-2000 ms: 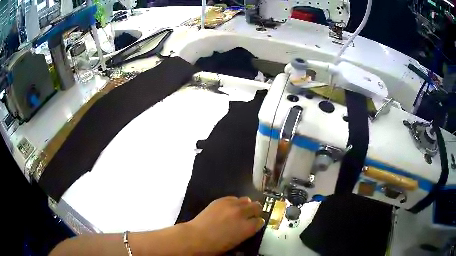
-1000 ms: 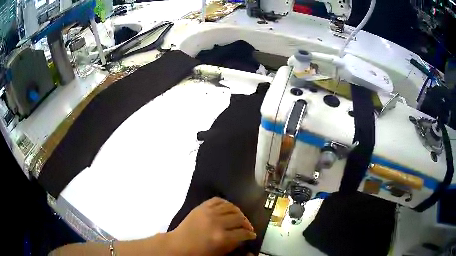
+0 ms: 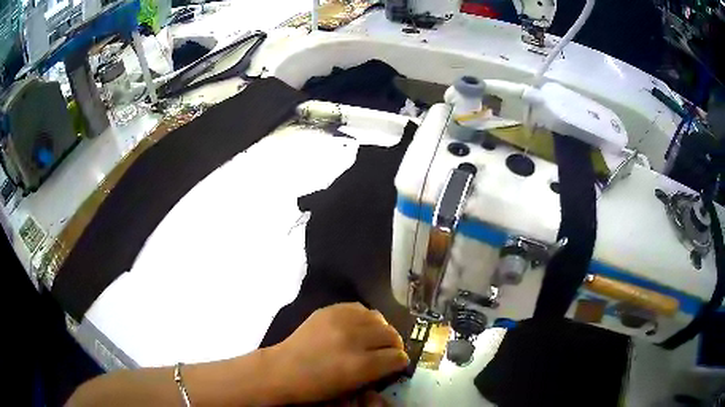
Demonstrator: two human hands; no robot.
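Observation:
A dark cut panel with stepped edges lies on the white machine bed, running under the left end of the sewing machine head. My left hand is curled over the panel's near part, its fingers gripping the cloth just left of the presser foot. The yellow brassy piece is just right of the fingertips. A bit of skin, apparently my right hand, shows at the bottom edge below my left hand. It is cut off, so its grip is hidden.
A long dark panel curves along the left over a brown edging. A small dark piece lies right of the needle. Dark crumpled fabric sits in the trough behind. Black bands wrap the machine arm. A grey device stands far left.
My left hand has moved slightly up and right, closer to the presser foot. The panel's notched left edge has shifted left and up. The skin below my left hand shows more clearly. The view has shifted slightly.

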